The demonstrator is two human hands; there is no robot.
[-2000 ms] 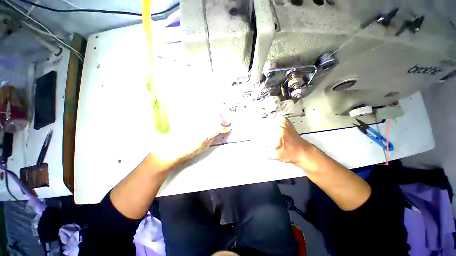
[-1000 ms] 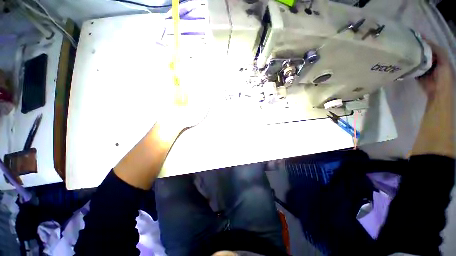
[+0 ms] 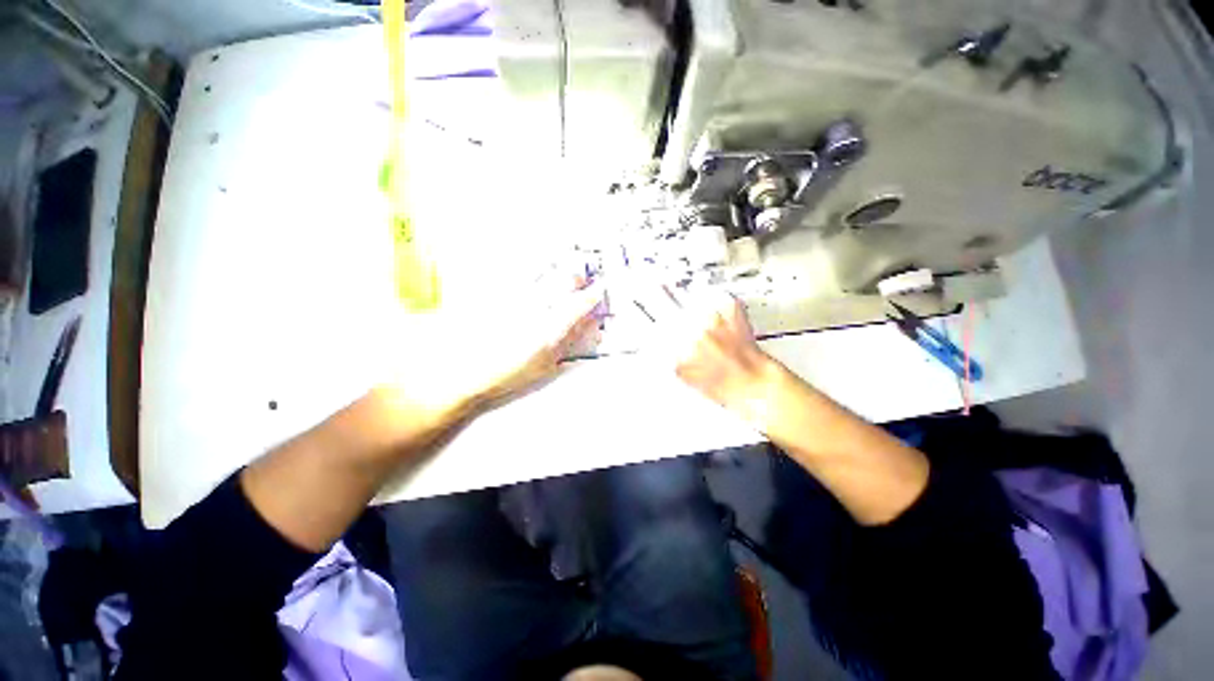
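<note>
The sewing machine stands at the upper right, its needle area lost in lamp glare. My left hand lies on the white table left of the needle area, washed out by the light. My right hand is just right of it, close to the needle area, with its fingers curled. Pale material between my fingertips is too bright to make out, so I cannot tell what either hand holds. The tension discs show above my right hand.
The yellow lamp arm hangs left of the needle. Blue snips lie right of the machine base. Lilac cloth lies behind the machine, at my lap and at the lower right. A side table holds a black phone.
My right hand has come from the handwheel at the far right back beside the needle area. My left hand remains left of the needle, its fingers now nearer to it. The view has shifted.
</note>
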